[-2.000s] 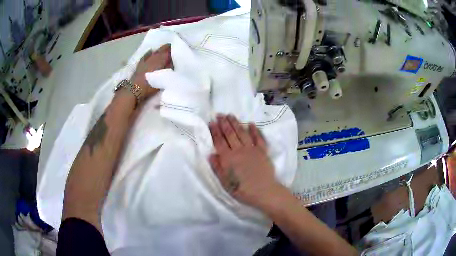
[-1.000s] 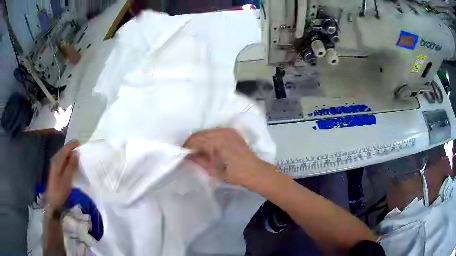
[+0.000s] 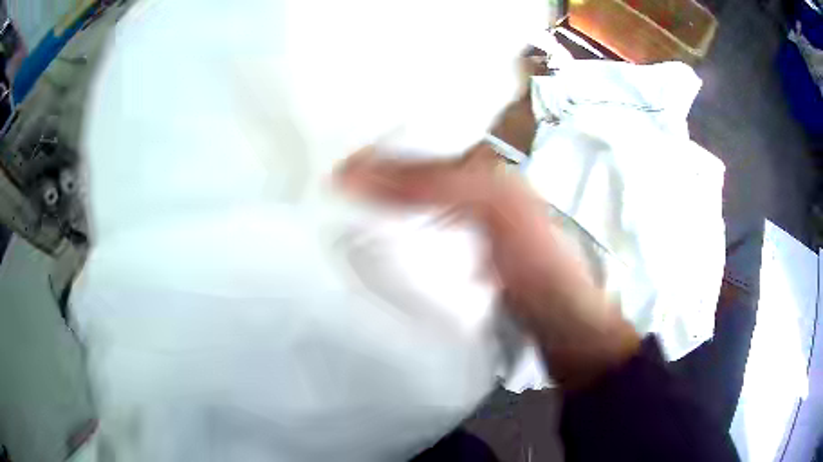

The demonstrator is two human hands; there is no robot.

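Observation:
A large white garment panel (image 3: 271,298) fills the left and middle of the view, raised close to the camera and blurred. My right hand (image 3: 424,185) reaches in from the lower right with its fingers at the cloth and grips it; the hand is blurred by motion. My left hand is not in view. The sewing machine (image 3: 63,185) shows only in part at the left edge, with its pale knobs, and the panel hides the rest.
A heap of white finished pieces (image 3: 623,189) lies at the right, partly behind my right forearm. An orange-tan basket (image 3: 645,27) stands at the top right. More white cloth (image 3: 781,352) hangs at the right edge. Dark floor shows between them.
The view has swung to the right. The panel has come off the machine table and up in front of the camera. My right hand has moved with it; my left hand has left the picture.

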